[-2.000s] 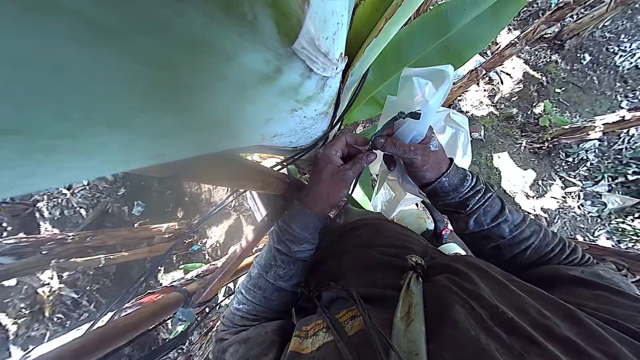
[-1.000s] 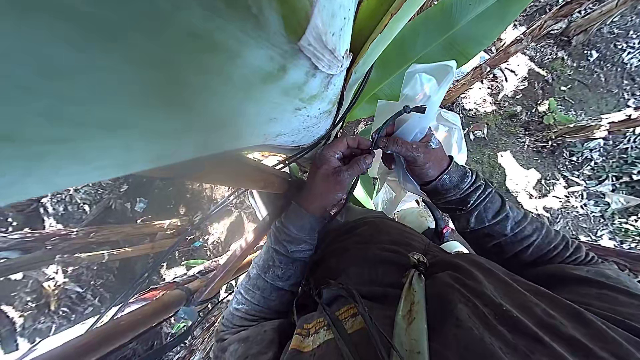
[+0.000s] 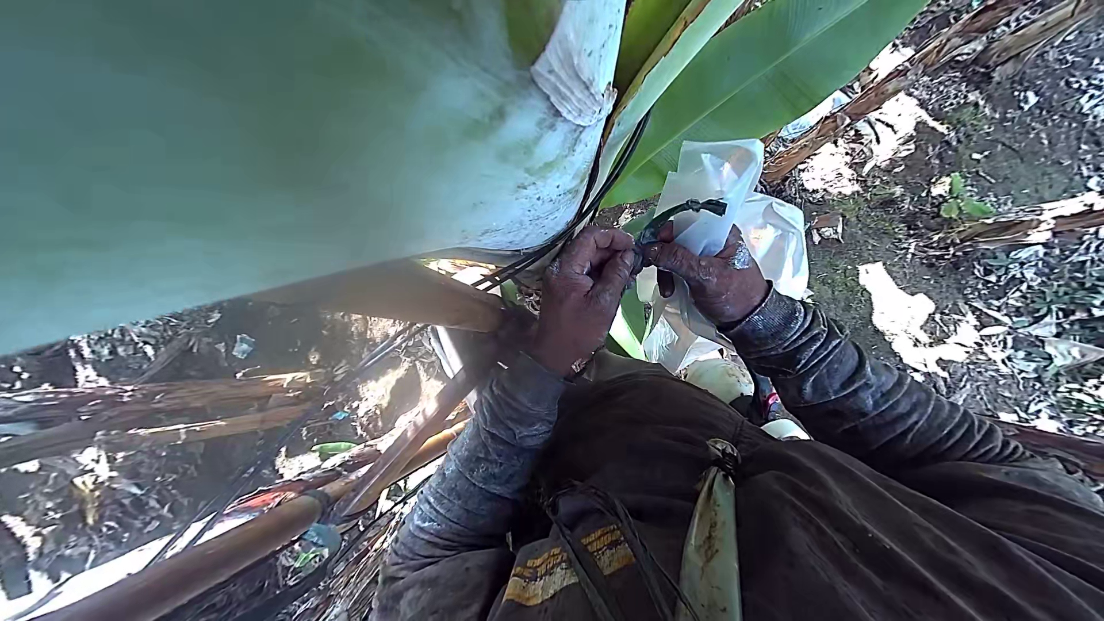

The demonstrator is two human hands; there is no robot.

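My left hand [image 3: 584,297] and my right hand [image 3: 711,272] meet in front of my waist, each pinching a dark plastic tie strip [image 3: 681,212]. The strip's knotted free end sticks out above my right fingers. A translucent white plastic bag [image 3: 773,237] lies bunched against and behind my right hand and hangs below it. Dark cords [image 3: 608,185] run beside my left hand, along the pale base of a banana plant's stem [image 3: 509,194]. What exactly lies between my fingertips is partly hidden.
A green banana leaf [image 3: 759,86] spreads behind the bag. The large pale stem fills the upper left. Wooden poles [image 3: 405,297] cross at the left, near my forearm. Dry leaf debris [image 3: 1026,336] covers the ground at right. A strip of pale material [image 3: 712,543] hangs at my waist.
The strip's free end has changed its angle and now stands out past my right fingers. Both hands have stayed close together in nearly the same place.
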